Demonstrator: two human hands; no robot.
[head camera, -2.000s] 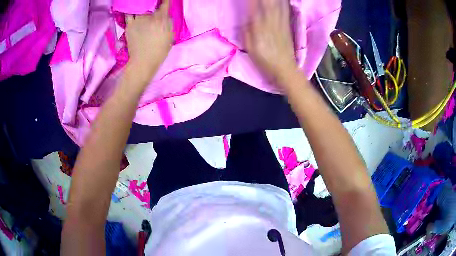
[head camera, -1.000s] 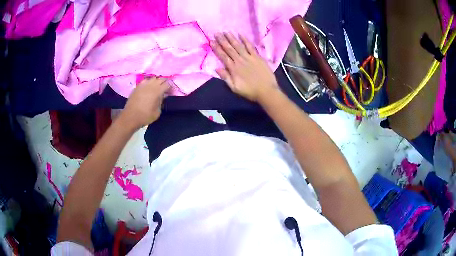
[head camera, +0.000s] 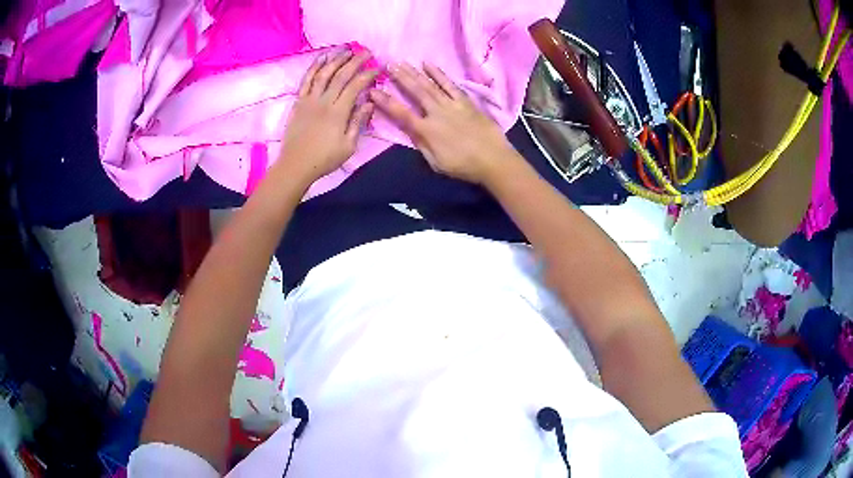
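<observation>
A pink garment piece (head camera: 224, 103) lies wrinkled over the front of the dark table, pale side up with bright pink parts and seam edges. My left hand (head camera: 329, 117) lies flat on it near a seam, fingers slightly apart. My right hand (head camera: 444, 121) lies flat just to its right, its fingertips close to those of my left hand. Neither hand is seen gripping cloth. The silver iron (head camera: 561, 105) stands right of the garment piece, with its red-brown handle (head camera: 582, 86) on top.
Scissors (head camera: 655, 107) with orange-red and yellow loops lie right of the iron, beside yellow hoses (head camera: 772, 163). A brown rounded board (head camera: 762, 121) is at the right. More pink cloth (head camera: 65, 47) lies far left. Blue baskets (head camera: 725, 359) and a dark red box (head camera: 145, 252) are below.
My left hand has moved up and right from the garment's front edge onto the seam beside my right hand. Earlier, both hands were farther up on the cloth and apart.
</observation>
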